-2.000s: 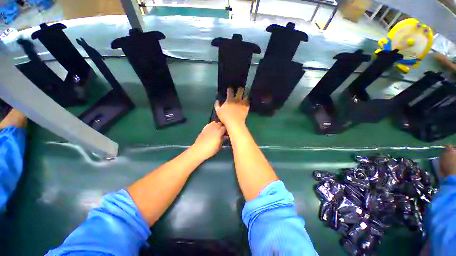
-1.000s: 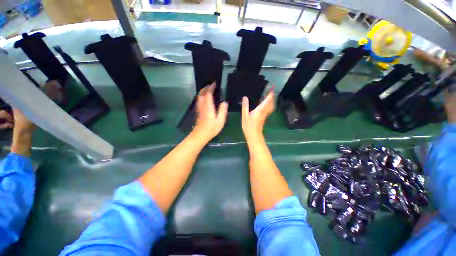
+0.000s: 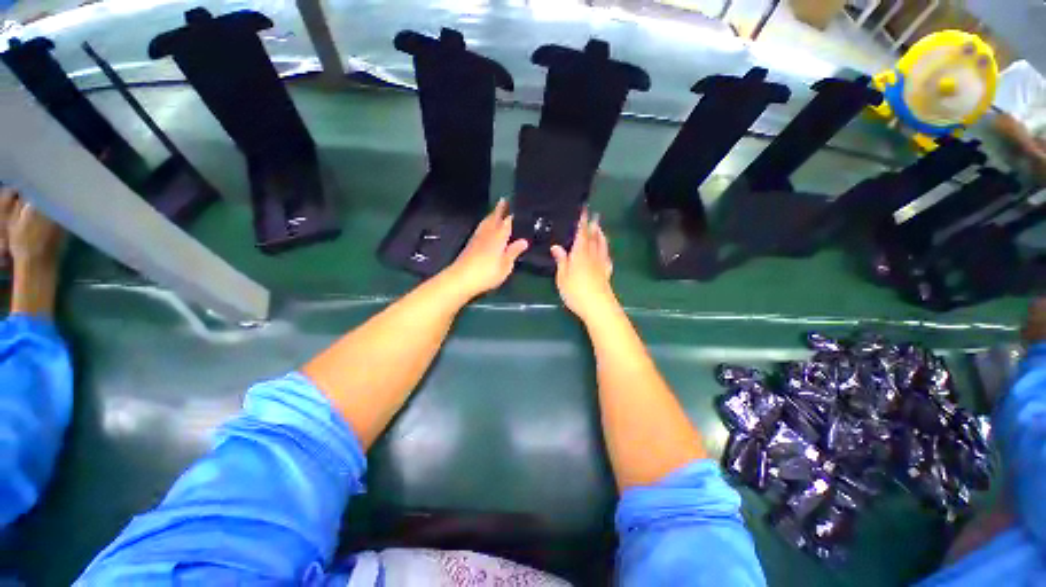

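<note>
A matte black packaging box (image 3: 541, 229) stands open on the green belt in front of me, with its eared lid (image 3: 585, 98) standing up at the back. A flat black panel (image 3: 548, 161) stands in front of the lid, and a small pale spot shows low in the box. My left hand (image 3: 490, 255) is at the box's left side and my right hand (image 3: 586, 268) is at its right side, fingers along the edges. Just left, another open box (image 3: 427, 239) shows a pale mark in its base.
More open black boxes stand left (image 3: 295, 206) and right (image 3: 679, 235) along the belt (image 3: 367, 281). A heap of glossy black packets (image 3: 855, 430) lies at right. A grey-white post (image 3: 138, 218) crosses the left. Blue-sleeved people's arms are at both edges.
My hands were apart and blurred over two neighbouring boxes; now they have closed in on the sides of the right one. The base of the left one is now uncovered. The view has shifted.
</note>
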